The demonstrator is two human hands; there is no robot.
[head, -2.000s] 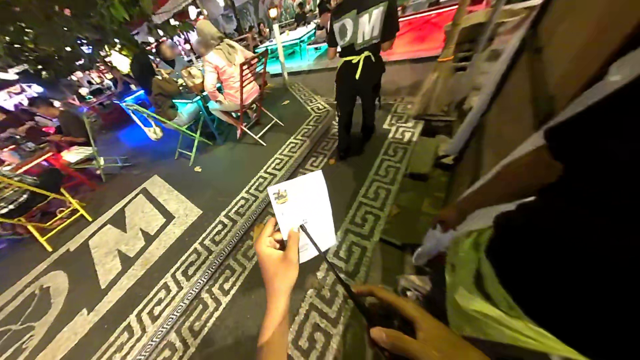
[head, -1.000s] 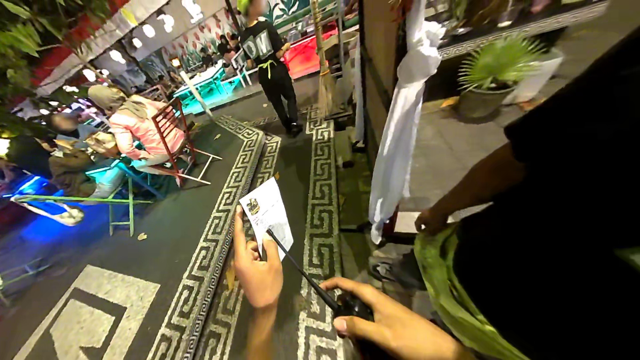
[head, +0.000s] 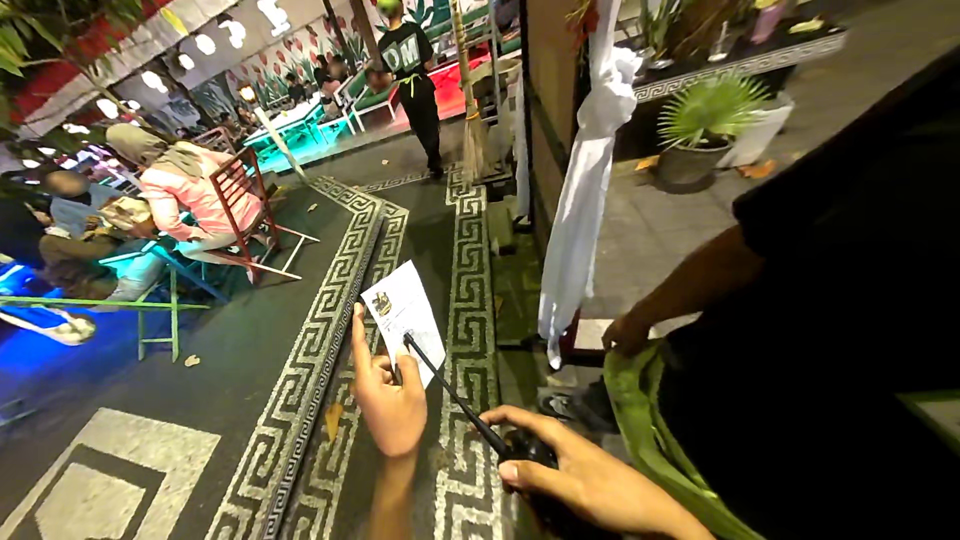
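Note:
Near the middle of the head view, my left hand point(head: 391, 397) pinches a small white paper slip point(head: 411, 311) that bears a dark picture and some writing. Lower right of it, my right hand point(head: 570, 465) is wrapped around a black handheld radio point(head: 529, 448). The radio's long thin antenna point(head: 457, 397) points up and to the left, and its tip lies over the paper. Whether the tip touches the paper I cannot tell. The radio's lower body is dark and mostly hidden by my right hand.
A person in black point(head: 409, 75) walks ahead on the patterned path point(head: 471, 300). Close on the right stands another person in black with a green cloth point(head: 645, 420). A knotted white drape point(head: 577, 210) hangs beside a post. Seated people and a red folding chair point(head: 244, 202) are at left; a potted palm point(head: 694, 142) stands right.
The view has swung, bringing the white drape and potted palm into sight. The person in black ahead appears farther off than two seconds ago. Both hands keep hold of the paper and radio.

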